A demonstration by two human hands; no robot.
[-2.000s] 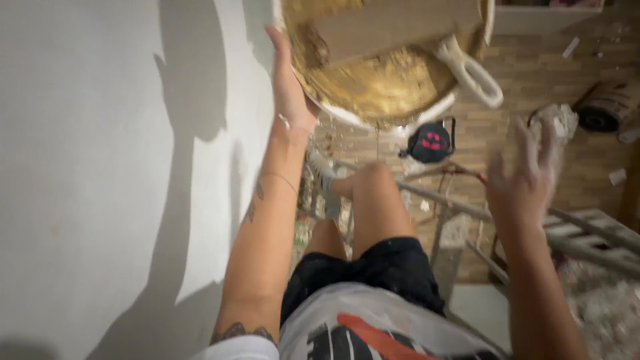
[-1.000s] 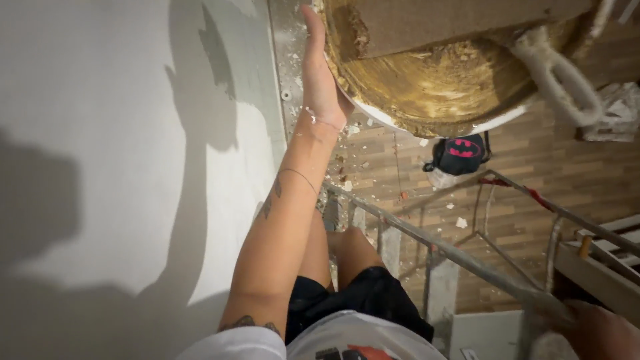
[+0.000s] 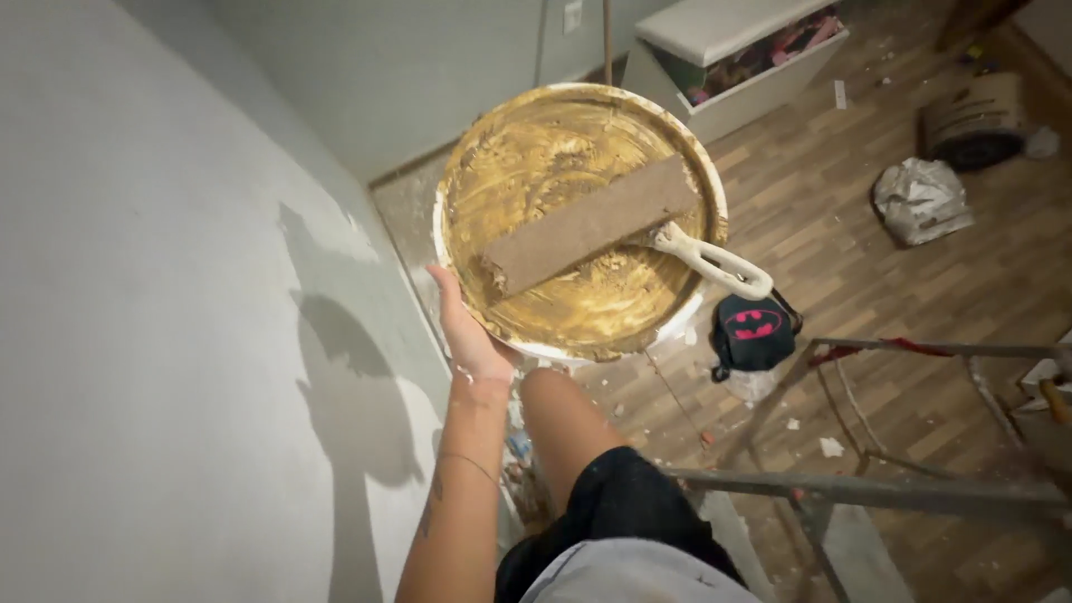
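Observation:
My left hand [image 3: 477,339] holds a round white tray [image 3: 439,226] from below at its lower left rim, thumb up along the side. Yellowish-brown residue coats the inside of the tray. A wide putty knife lies across it, with a brown-smeared blade [image 3: 590,224] and a pale looped handle [image 3: 720,264] that sticks out past the right rim. Most of the fingers are hidden under the tray. My right hand is out of view.
A pale wall [image 3: 167,335] stands close on the left. Metal ladder or scaffold bars [image 3: 871,490] cross the lower right. Below, the wooden floor [image 3: 804,209] bears scattered debris, a black bag [image 3: 754,331], a crumpled plastic bag [image 3: 921,201], a bucket [image 3: 976,121] and a white storage bench [image 3: 762,92].
The right hand, seen raised and empty two seconds ago, has left the view. The left hand still holds the tray, with the putty knife in it. The view has shifted, showing the whole tray.

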